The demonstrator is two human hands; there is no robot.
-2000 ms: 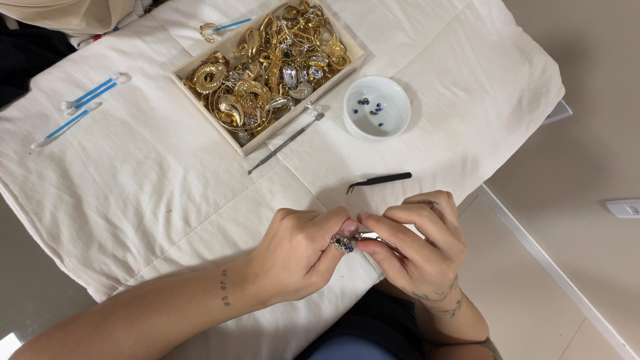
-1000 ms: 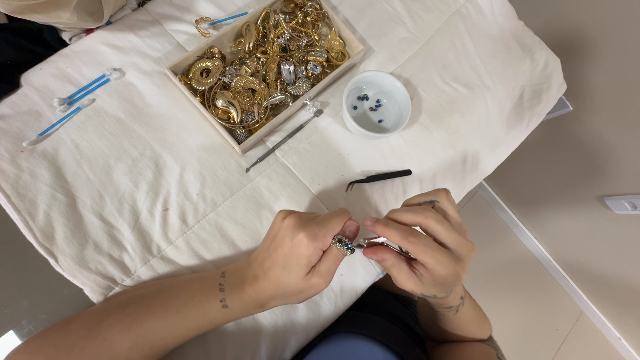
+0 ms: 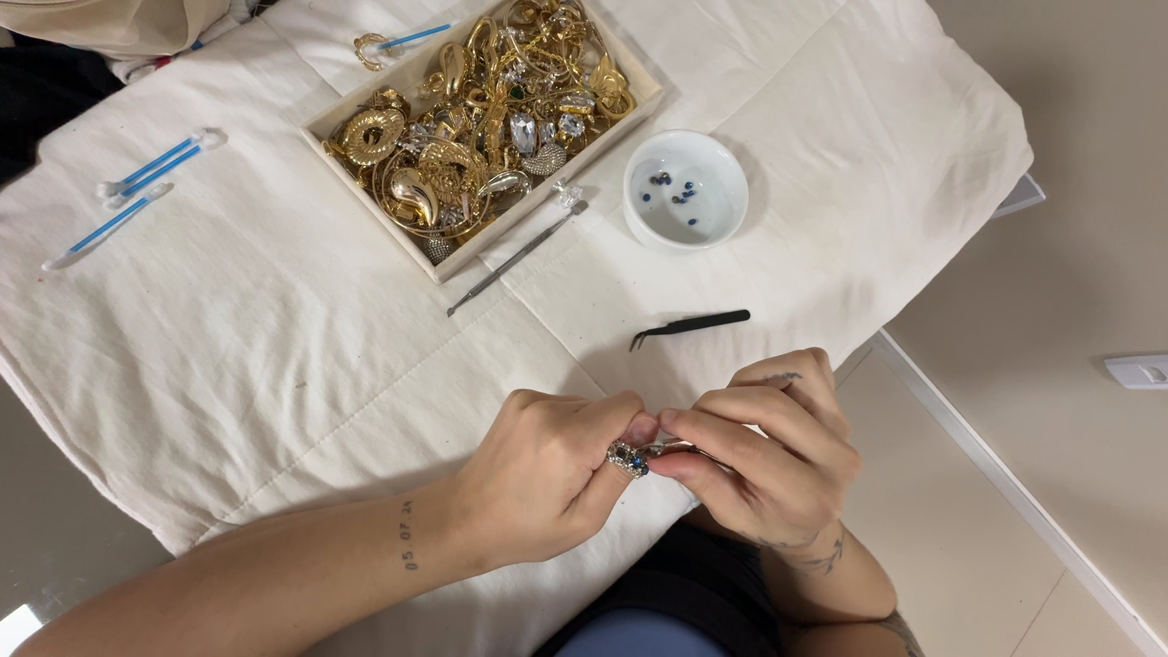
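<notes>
A silver-toned jewelry piece with blue stones [image 3: 628, 459], apparently a ring, is pinched between the thumb and fingers of my left hand [image 3: 557, 474]. My right hand [image 3: 776, 447] grips a slim metal tool [image 3: 673, 444], perhaps pliers or tweezers, whose tip meets the piece's right side; the fingers hide most of it. Above the hands, black bent-tip tweezers [image 3: 698, 322] lie on the white cloth. A white bowl [image 3: 686, 239] behind them contains several small dark blue stones [image 3: 680, 196].
A shallow light box [image 3: 374, 208] full of gold and silver jewelry stands at the back. Beside it lie a metal double-ended tool [image 3: 511, 262] and a gold ring-like piece [image 3: 370, 52]. Blue-stemmed cotton swabs [image 3: 119, 224] rest at left. The cloth's edge [image 3: 981, 224] drops off at right.
The hands stay together near the front edge, with small shifts of the right fingers and tool at the jewelry piece. The bowl, box and black tweezers have not moved.
</notes>
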